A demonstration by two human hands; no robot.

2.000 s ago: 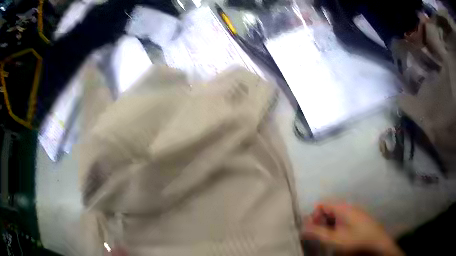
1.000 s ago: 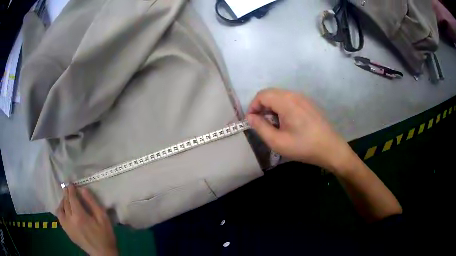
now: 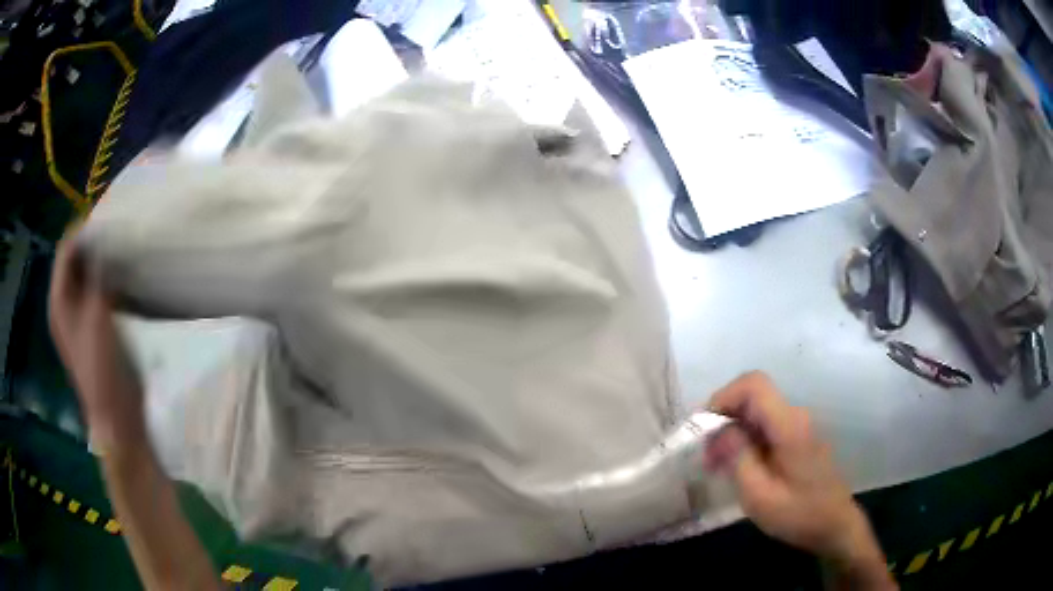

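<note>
The beige jacket (image 3: 462, 242) lies spread on the pale table. My left hand (image 3: 87, 312) is at the far left, closed on the end of a jacket sleeve (image 3: 219, 237), which is stretched out leftward and blurred. My right hand (image 3: 774, 462) is at the jacket's lower right edge, its fingers closed on the tape measure (image 3: 693, 426). The tape is blurred and runs left over the jacket's lower part. A pocket line shows faintly near the hem.
Printed sheets (image 3: 751, 139) lie at the back of the table (image 3: 785, 323). Dark-handled scissors (image 3: 883, 281) and thread snips (image 3: 928, 364) lie at the right, beside another beige garment (image 3: 970, 208). Dark cloth is at the back. Yellow-black tape (image 3: 981, 531) marks the green floor.
My left hand has left the tape end and moved up and left with the sleeve. The tape is no longer taut across the jacket. The view has shifted to show more of the table's back.
</note>
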